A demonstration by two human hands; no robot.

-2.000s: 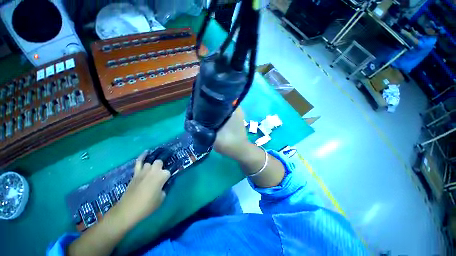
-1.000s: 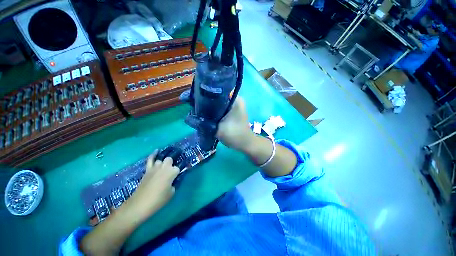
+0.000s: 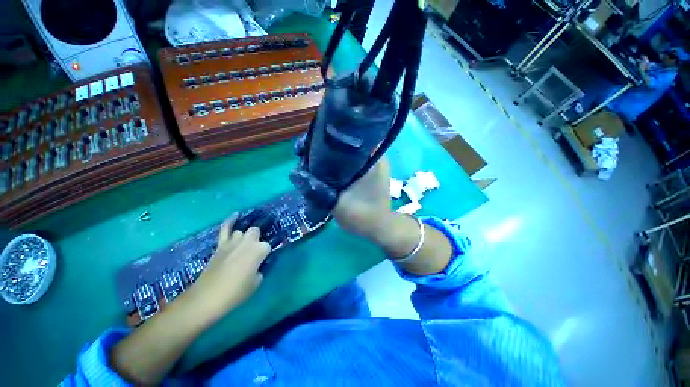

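Note:
My right hand (image 3: 365, 198) is closed around the black electric screwdriver (image 3: 344, 136), whose lower end is over the right part of the long dark assembly fixture (image 3: 200, 243). The screwdriver's tip is hidden or too small to see. My left hand (image 3: 240, 253), with black coverings on some fingers, rests on the middle of the fixture. Its fingertips are dark against the parts, so I cannot tell whether they pinch something. Framed metal pieces (image 3: 172, 283) stand in a row along the fixture's near edge, left of my left hand.
Two stacks of red-brown trays (image 3: 246, 98) with rows of small parts stand behind the fixture. A round white bowl (image 3: 27, 268) of screws is at the left. White plates (image 3: 418, 186) lie right of my right hand. An open cardboard box (image 3: 458, 153) is beyond the bench end.
The view has shifted slightly. The screwdriver leans more, with its top further right and its lower end still over the fixture's right part. My left hand remains on the fixture.

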